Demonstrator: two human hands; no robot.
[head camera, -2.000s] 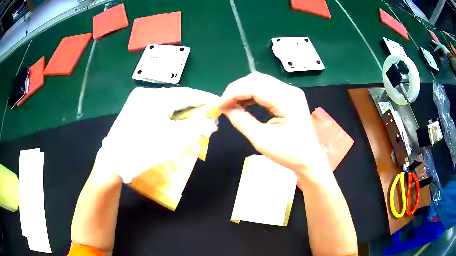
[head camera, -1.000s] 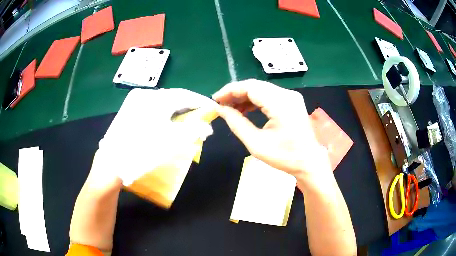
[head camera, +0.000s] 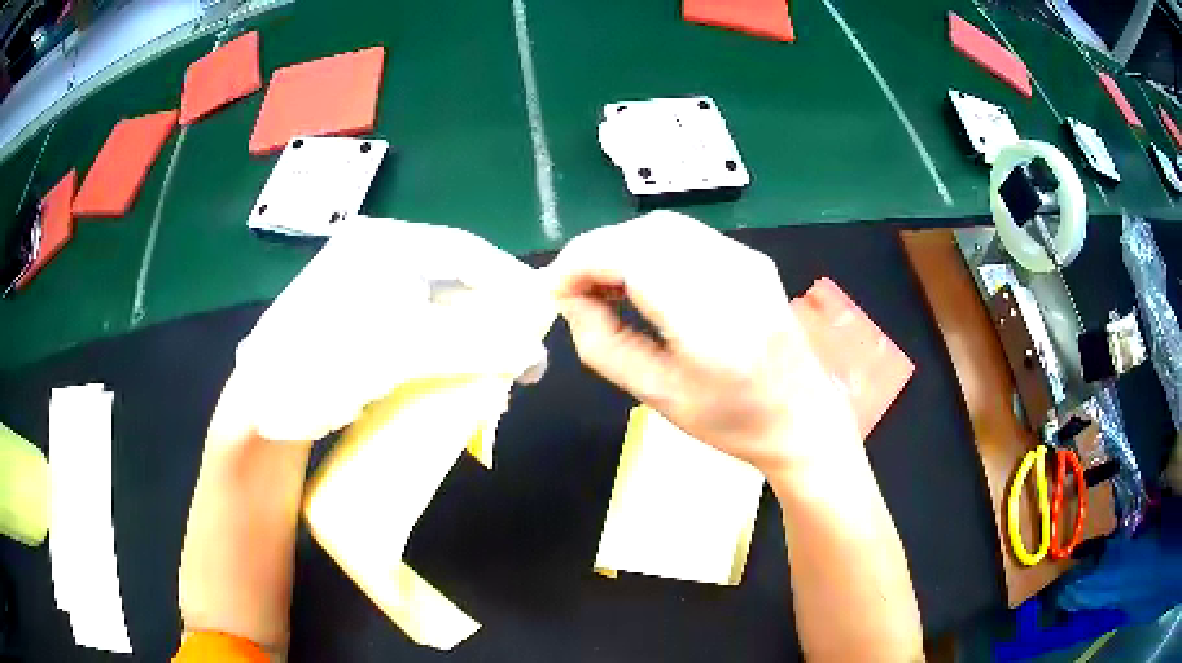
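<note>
My left hand (head camera: 389, 324), in a white glove, holds a creased pale-yellow label sheet (head camera: 376, 479) that hangs below it, one long flap reaching down to the right. My right hand (head camera: 694, 337) is bare. Its thumb and fingertips are pinched together at the left hand's fingertips; whether something thin is between them cannot be told. Another white and pale-yellow sheet (head camera: 681, 499) lies on the black mat (head camera: 544, 570) below my right hand. A wrinkled red sheet (head camera: 856, 352) lies partly behind my right wrist.
The green belt (head camera: 454, 104) carries white-bottomed units (head camera: 681, 145) and red foam pads (head camera: 320, 97). White strips (head camera: 88, 518) and a yellow folded thing (head camera: 20, 486) are at left. A tape roll (head camera: 1040, 205), metal fixture (head camera: 1037, 337) and scissors (head camera: 1047, 505) are at right.
Units and red pads have shifted left on the belt. The sheet under my left hand has swung open, with a flap now hanging lower. My right hand has turned slightly, fingers closer together.
</note>
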